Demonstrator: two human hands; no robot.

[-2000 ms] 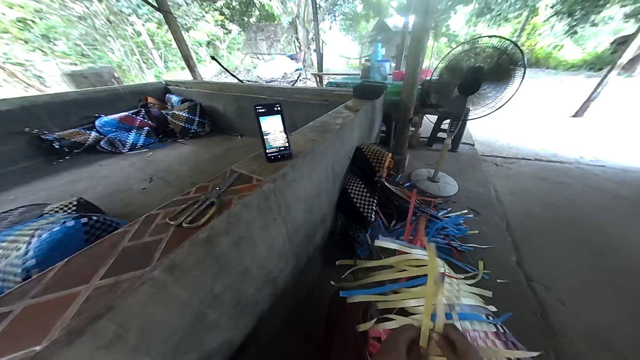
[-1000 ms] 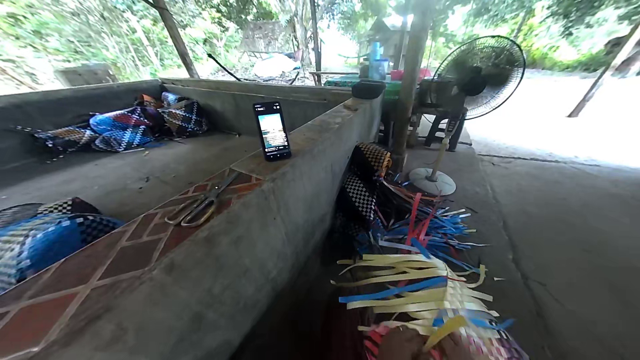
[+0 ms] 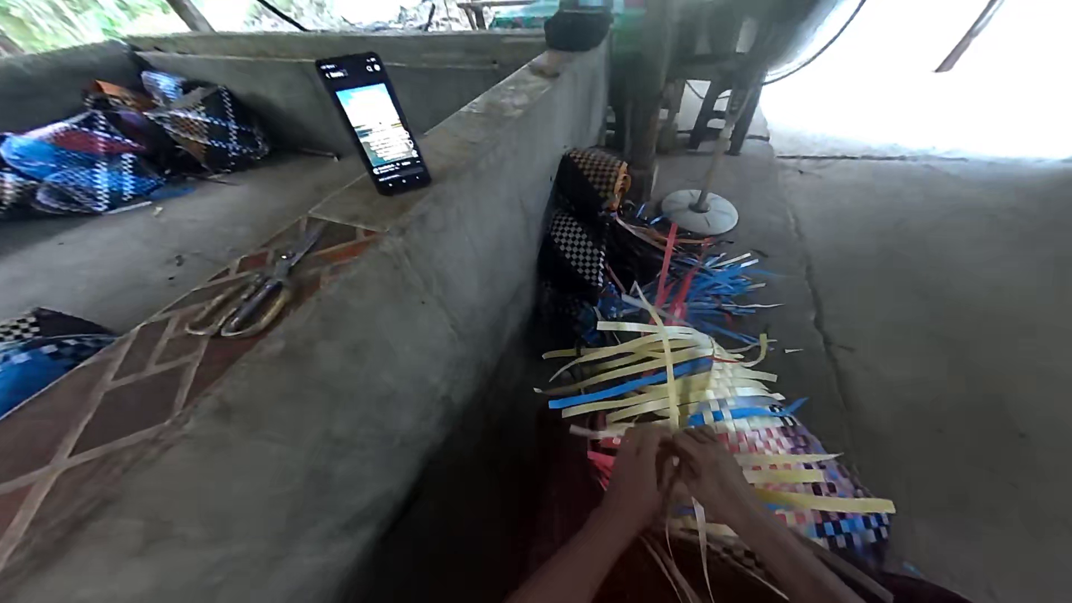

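A partly woven piece of plastic strapping, pink, white, blue and dark, lies before me with loose yellow and blue strips sticking out at its edges. My left hand and my right hand meet at its near left part, fingertips almost touching. Both hands pinch a pale yellow strip, which rises upright from between them and runs away over the other strips. Thin strip ends hang below my fingers. The exact grip of the fingertips is partly hidden by the hands.
A concrete wall runs along the left, with scissors and a lit smartphone on top. Woven bundles lie beyond it. Checkered woven pieces and blue strips lie ahead, near a fan's round base.
The view has tilted down and come closer. My hands, low at the frame's edge before, now show with the forearms, and a yellow strip stands upright between them.
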